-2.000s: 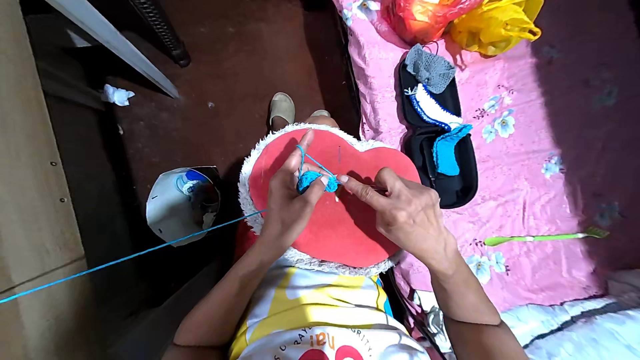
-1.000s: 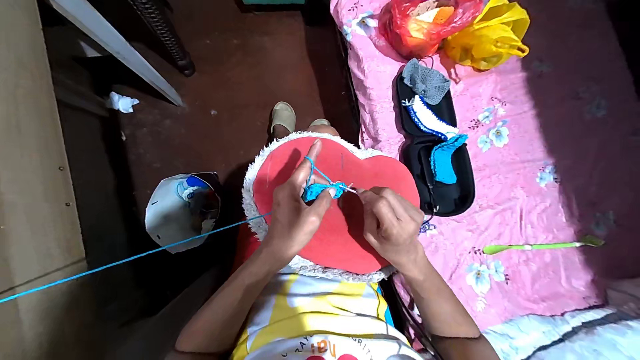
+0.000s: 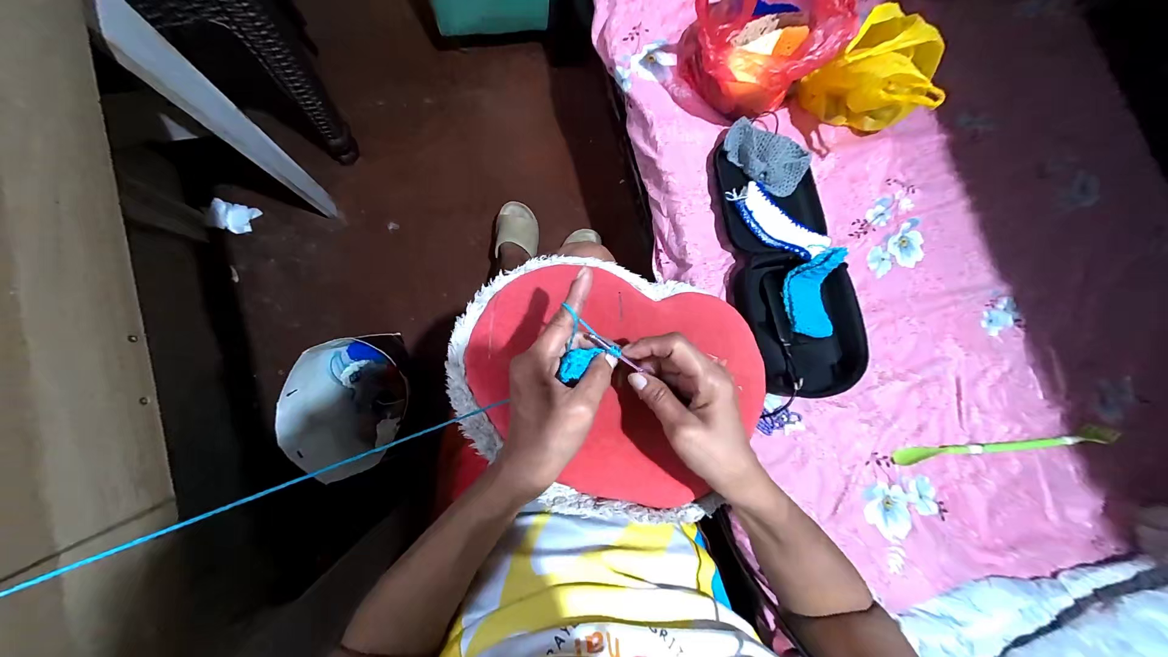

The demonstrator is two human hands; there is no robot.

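My left hand pinches a small piece of blue crochet work between thumb and fingers, its index finger raised with blue yarn looped round it. From that hand the strand of blue yarn runs taut to the lower left edge. A thin crochet hook is held in my right hand, its tip at the upper edge of the work, among the yarn. Both hands are over a red heart-shaped cushion with white fluffy trim, lying on my lap.
On the pink flowered cloth at right lie an open black case holding grey, white and blue crocheted pieces, a green long-handled tool, and red and yellow plastic bags. A bin stands left, beside a wooden surface.
My right hand has shifted its grip on the hook, and the hook now slants down to the right from the work. My left hand still holds the blue piece.
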